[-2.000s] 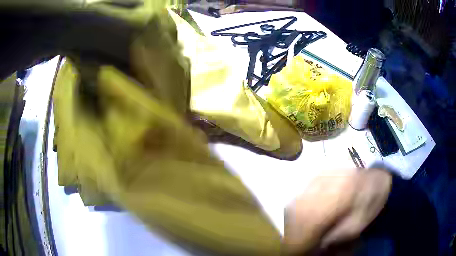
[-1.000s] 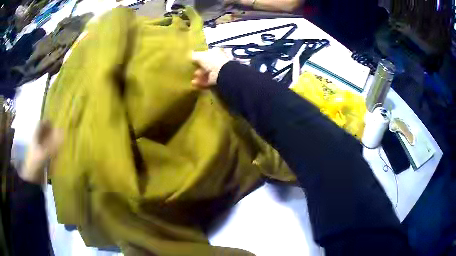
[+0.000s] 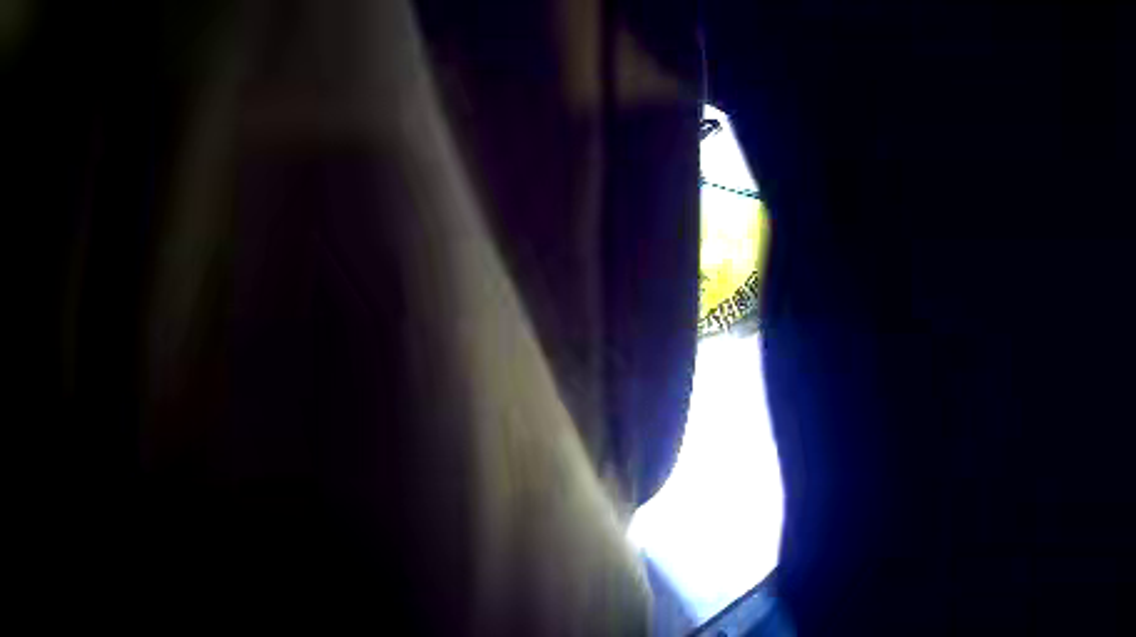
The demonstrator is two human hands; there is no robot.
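Note:
Dark, blurred cloth (image 3: 498, 373), probably the coat, hangs very close to the camera and covers the left and middle of the view. Its folds run steeply down to the right and a paler edge shows along one of them. A nearly black shape (image 3: 947, 324) fills the right side; whether it is a sleeve or more cloth I cannot tell. Neither my left hand nor my right hand can be made out.
Through a narrow upright gap, the white tabletop (image 3: 729, 436) shows, overexposed. Part of the yellow plastic bag (image 3: 728, 255) with dark lettering lies on it. A thin dark line and a small piece of a black object show above the bag.
The coat, spread in front with both hands at it a second ago, is now replaced by dark cloth right before the camera. The hands and most of the table are no longer visible.

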